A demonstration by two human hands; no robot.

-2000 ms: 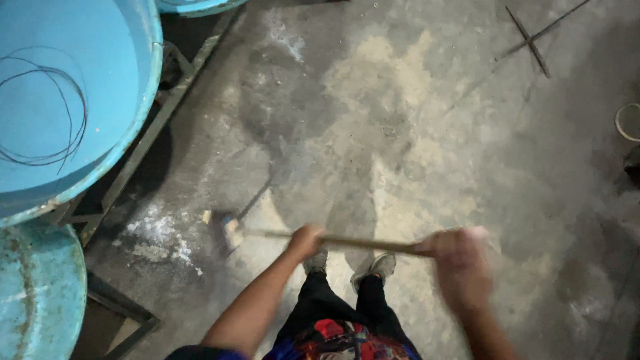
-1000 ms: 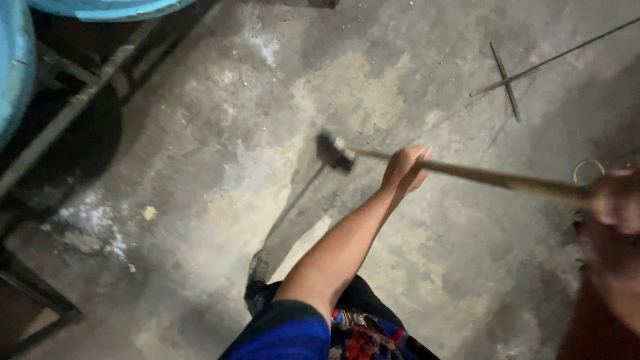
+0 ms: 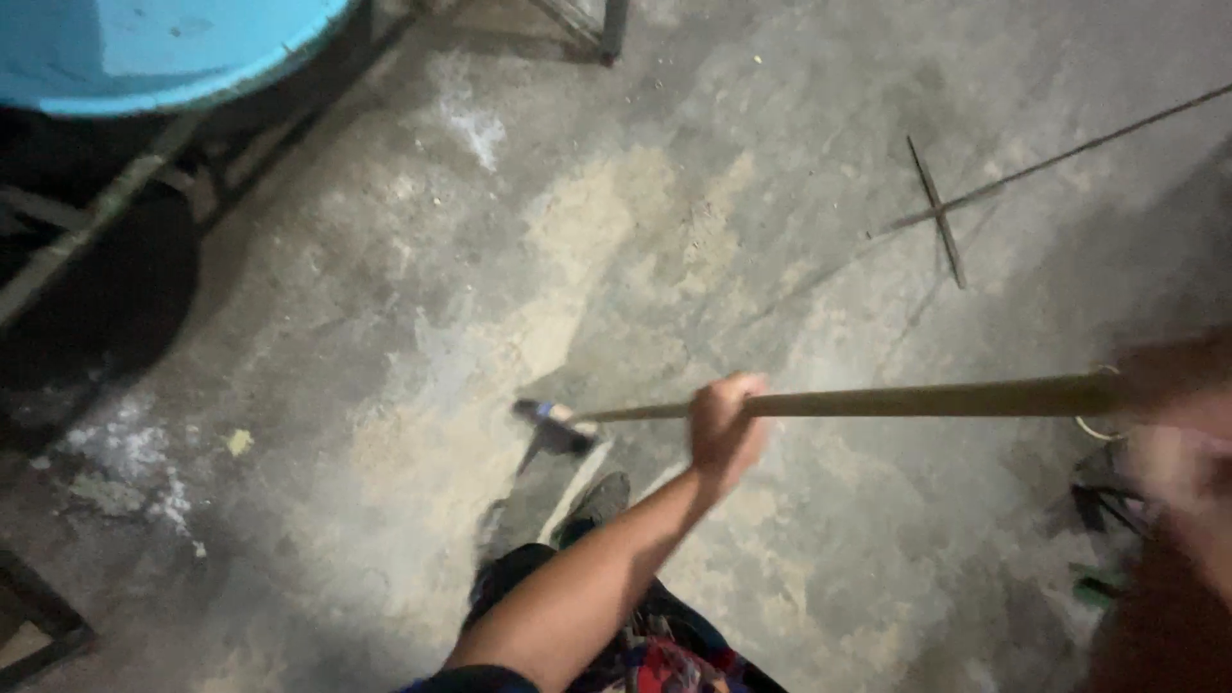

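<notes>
A long wooden handle [image 3: 905, 399] runs across the view from the right edge to a small dark head with a pale part [image 3: 558, 425], blurred, just beyond my shoe. It looks like a brush or broom head; the exact kind cannot be told. My left hand [image 3: 730, 428] is closed around the handle near the middle of its visible length. At the right edge, my right hand [image 3: 1179, 462] is at the handle's upper end, very close to the camera and blurred, its fingers wrapped there.
A blue basin [image 3: 192, 91] rests on a metal frame [image 3: 87, 231] at upper left. A cross-shaped metal stand [image 3: 938, 210] with a long rod is at upper right. Frame legs [image 3: 613, 34] reach the concrete floor [image 3: 674, 318]. Dark clutter lies at right, below a ring.
The head of the long-handled tool has moved left and nearer to my feet since a second ago. Both hands stay on the handle. The view has shifted.
</notes>
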